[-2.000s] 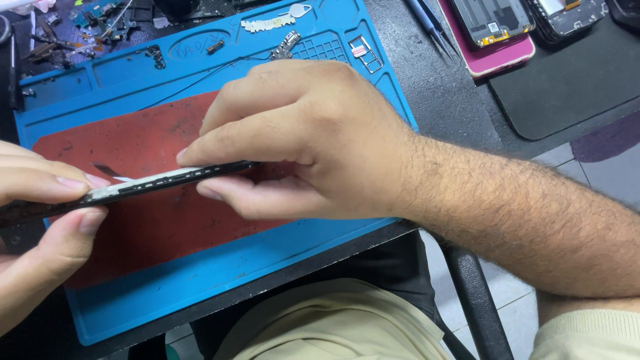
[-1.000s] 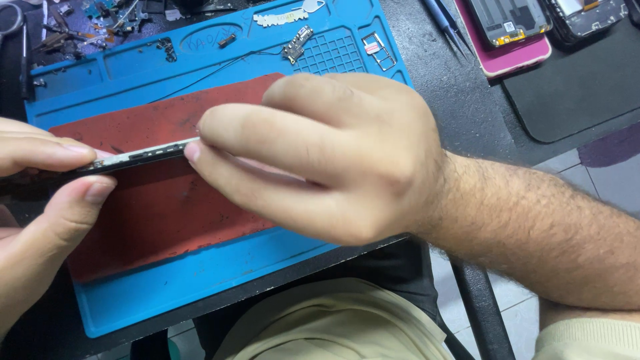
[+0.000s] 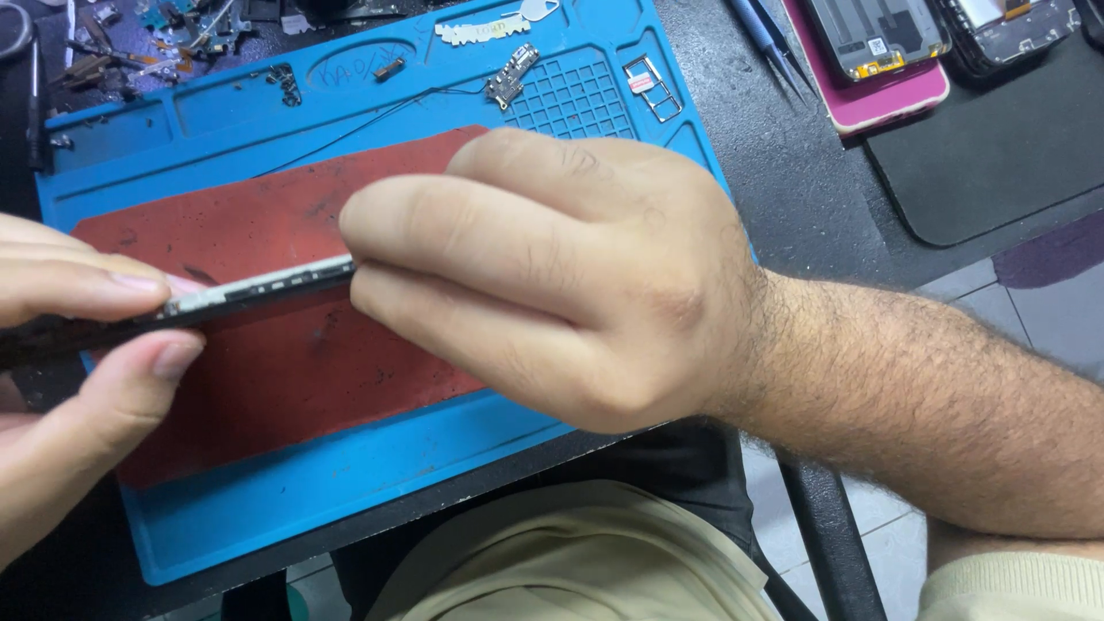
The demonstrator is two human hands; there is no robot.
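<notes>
A thin black phone part with a pale strip along its edge (image 3: 267,286), seems to be a phone frame or screen assembly seen edge-on, above a red mat (image 3: 285,379). My left hand (image 3: 95,345) pinches its left end between thumb and fingers at the left of the view. My right hand (image 3: 552,276) closes its fingers and thumb on the right end, which they hide. The red mat lies on a blue silicone repair mat (image 3: 345,466).
Small circuit parts (image 3: 172,39) crowd the upper left. A small board (image 3: 512,78) and a SIM tray (image 3: 654,88) lie on the blue mat. Tweezers (image 3: 772,47), a pink phone-shaped panel (image 3: 893,108), opened phones (image 3: 880,34) and a dark pad (image 3: 992,164) are at the upper right.
Two seconds ago my right thumb and fingers were spread around the part's right end; now they are closed together on it. My left hand keeps its hold.
</notes>
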